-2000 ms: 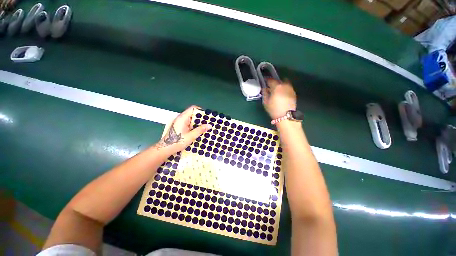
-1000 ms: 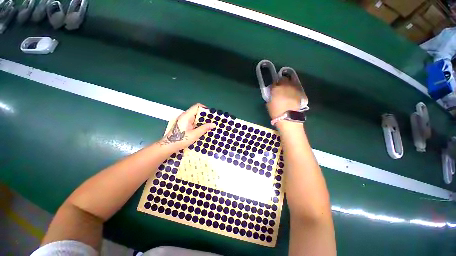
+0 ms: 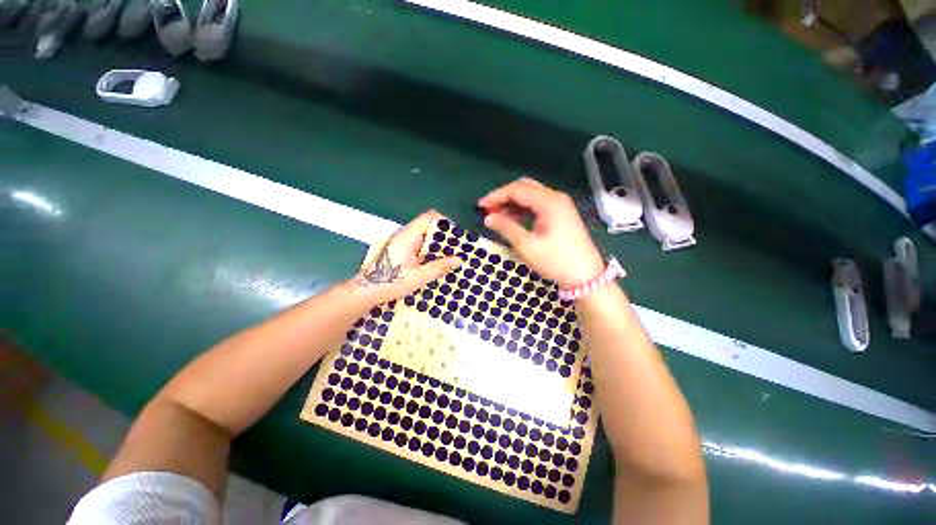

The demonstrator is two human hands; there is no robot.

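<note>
My left hand [image 3: 407, 258] grips the upper left corner of the cream sheet of adhesive dots [image 3: 452, 446], thumb on top. A smaller dotted sheet lies on the larger one, with a pale, shiny dotless strip across the middle. My right hand [image 3: 534, 228] is above the sheet's top edge, thumb and forefinger pinched on a small black adhesive dot [image 3: 481, 210]. Two grey plastic housings [image 3: 613, 185] [image 3: 665, 200] lie side by side on the green belt, right of my right hand, loops pointing away.
A light housing [image 3: 138, 88] lies alone at the left, with several grey housings [image 3: 216, 29] behind it. More housings [image 3: 850, 305] [image 3: 901, 289] lie at the right. A white strip [image 3: 257, 195] crosses the green surface. Blurred items stand at the upper right.
My right hand has moved off the two housings, back left to the sheet's top edge, and now holds a dot. The housings have shifted rightward in view.
</note>
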